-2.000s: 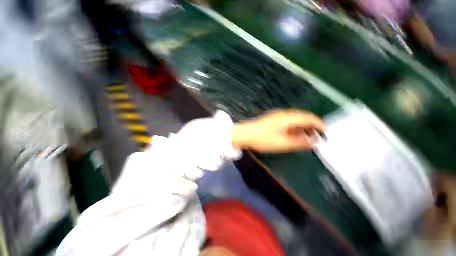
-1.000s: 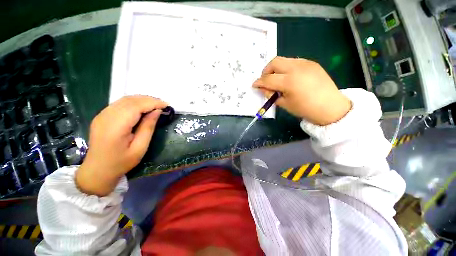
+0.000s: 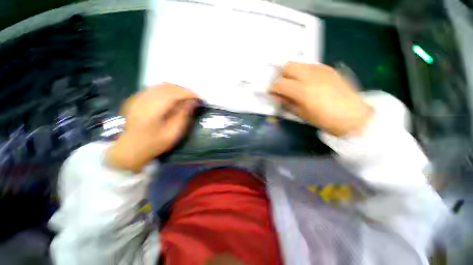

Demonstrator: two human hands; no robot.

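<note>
The picture is blurred. My left hand (image 3: 155,124) is at the lower left corner of the white tray (image 3: 218,46), its fingers closed on a small black housing (image 3: 195,103) that is mostly hidden by them. My right hand (image 3: 319,98) is over the tray's lower right corner, fingers pinched together. The pen is hardly visible in the blur; a small yellowish spot shows just below the right fingertips. The small grey parts in the tray are mostly washed out.
A blister tray (image 3: 46,103) with dark pockets lies at the left. A pile of shiny film scraps (image 3: 220,124) lies on the green mat below the tray. The control box (image 3: 433,77) with a lit green button stands at the right.
The view has shifted and blurred, so the tray and both hands sit further right in the picture. Both hands stay near the tray's lower corners.
</note>
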